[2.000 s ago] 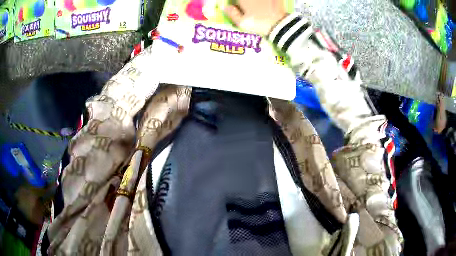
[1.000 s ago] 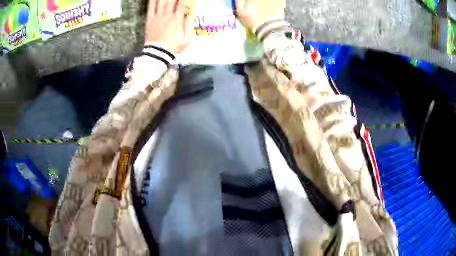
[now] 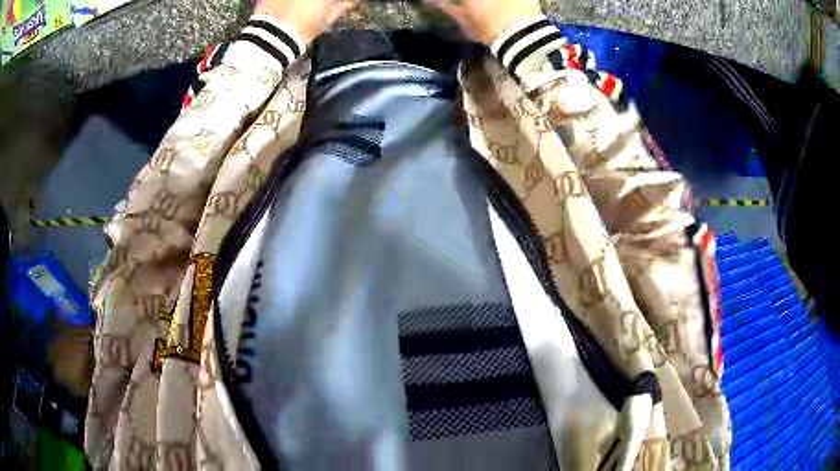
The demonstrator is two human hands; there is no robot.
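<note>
My left hand [image 3: 309, 13] is at the top edge of the view, partly cut off, over the near edge of the speckled grey bench [image 3: 147, 46]. My right hand [image 3: 484, 13] is also cut off by the top edge, to the right of it. The fingertips of both hands are out of the picture or blurred, so I cannot tell whether they hold anything. No box shows between the hands. Printed white and green boxes with purple lettering, one of them a retail box [image 3: 37, 20], lie on the bench at the upper left.
Ribbed blue crates [image 3: 774, 359] stand at the lower right. A bright blue bin [image 3: 612, 69] is under the bench edge right of my right sleeve. A dark-clothed figure [image 3: 815, 184] is at the right edge. Yellow-and-black tape [image 3: 69, 221] marks the floor.
The box that was under both hands no longer shows. My hands are higher in the view, cut off by its top edge. The boxes at the left show less.
</note>
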